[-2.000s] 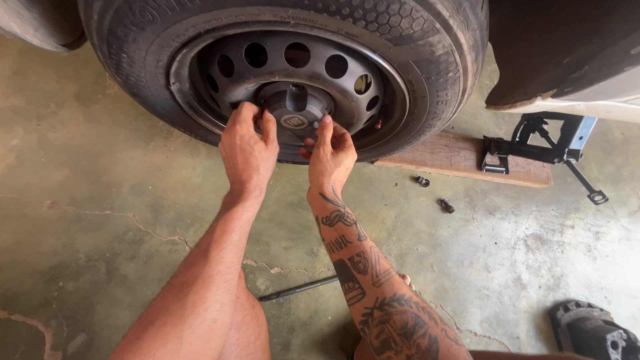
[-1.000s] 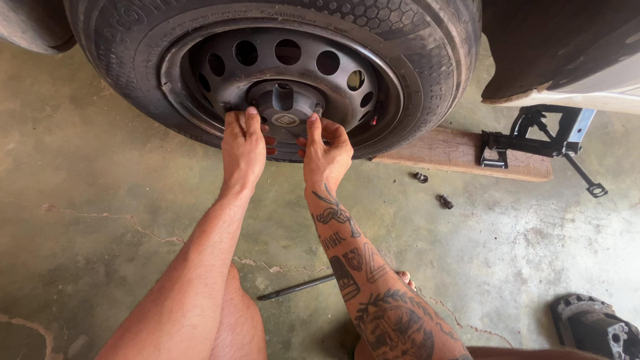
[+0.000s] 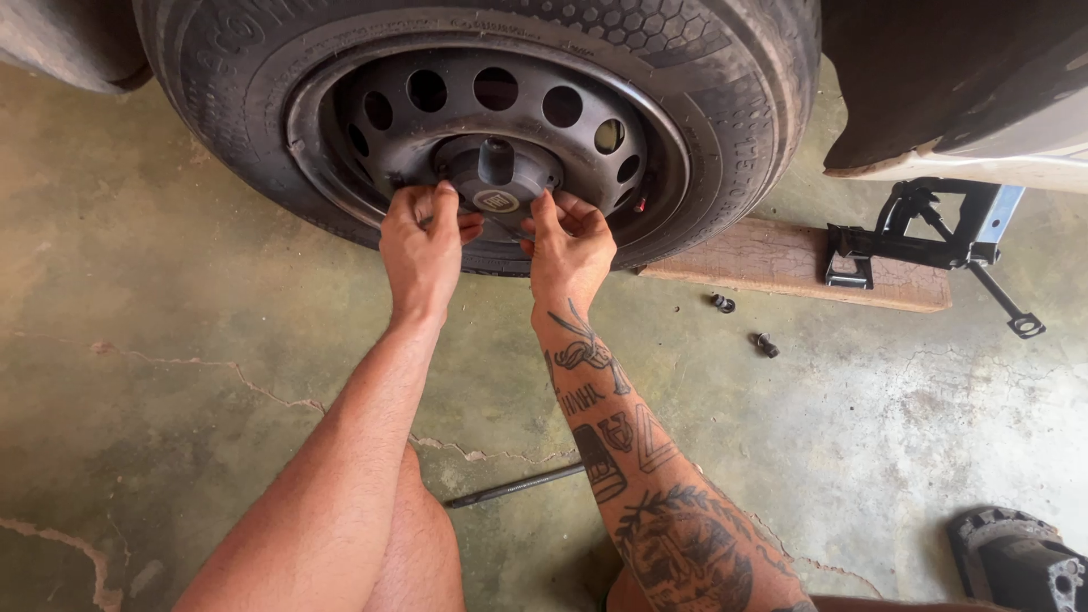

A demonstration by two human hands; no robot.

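Observation:
A black steel wheel rim (image 3: 527,110) with round holes sits in a car tire (image 3: 731,127). At its middle is a dark center cap (image 3: 518,174) with a round Fiat emblem and a dark socket-like recess above it. My left hand (image 3: 429,242) is at the cap's lower left, thumb and fingertips bent in by the rim. At the lower right side my right hand (image 3: 569,242) has its thumb and fingers near a bolt hole at the cap's edge. Whether either hand pinches a bolt is hidden by the fingers.
Right of the tire, a wooden plank (image 3: 748,259) lies under a black scissor jack (image 3: 926,221). Two wheel bolts (image 3: 722,303) lie on the concrete floor. A dark metal bar (image 3: 514,487) lies between my legs. A black object (image 3: 1016,561) with metal parts stands at the lower right.

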